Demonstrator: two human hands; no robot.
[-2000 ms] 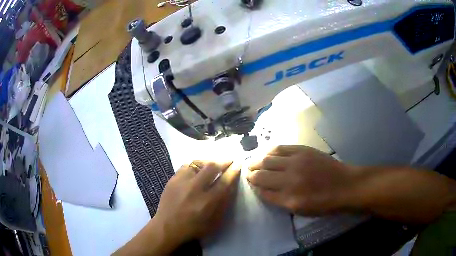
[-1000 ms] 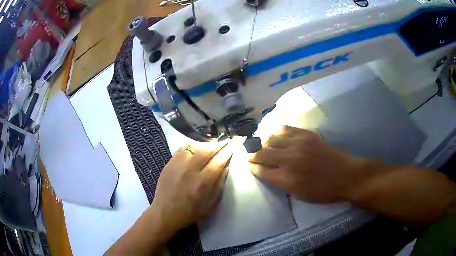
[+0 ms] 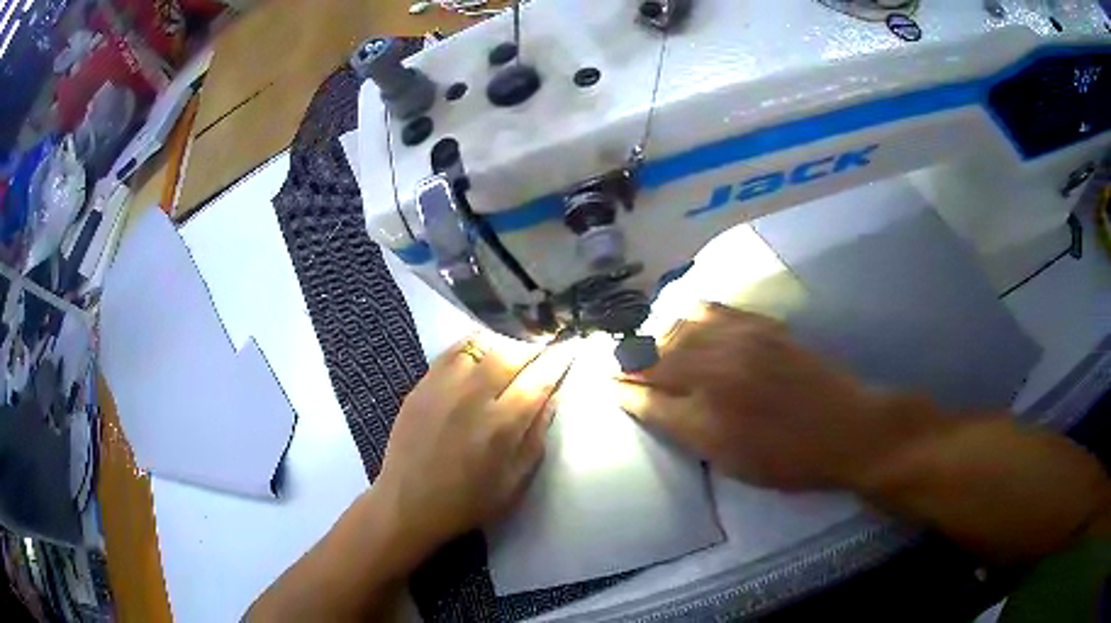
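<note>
A pale grey cut piece [image 3: 597,511] lies under both hands and runs up to the brightly lit needle area of the white JACK sewing machine [image 3: 780,110]. A black textured panel [image 3: 353,292] lies beneath it and extends up left of the machine head. My left hand [image 3: 469,426] rests flat on the pieces left of the needle, fingertips near the presser foot. My right hand [image 3: 743,389] presses with bent fingers on the right side of the pale piece. Glare hides the needle point and part of the fingertips.
A notched pale panel [image 3: 195,365] lies on the white table at left. A grey piece [image 3: 902,292] lies under the machine arm at right. Brown board [image 3: 238,104] is behind, and heaped plastic-wrapped items stand beyond the left table edge. A measuring scale runs along the front edge.
The pale piece and both hands have moved up towards the needle. Over the last second they have shifted little, while the whole view has moved slightly.
</note>
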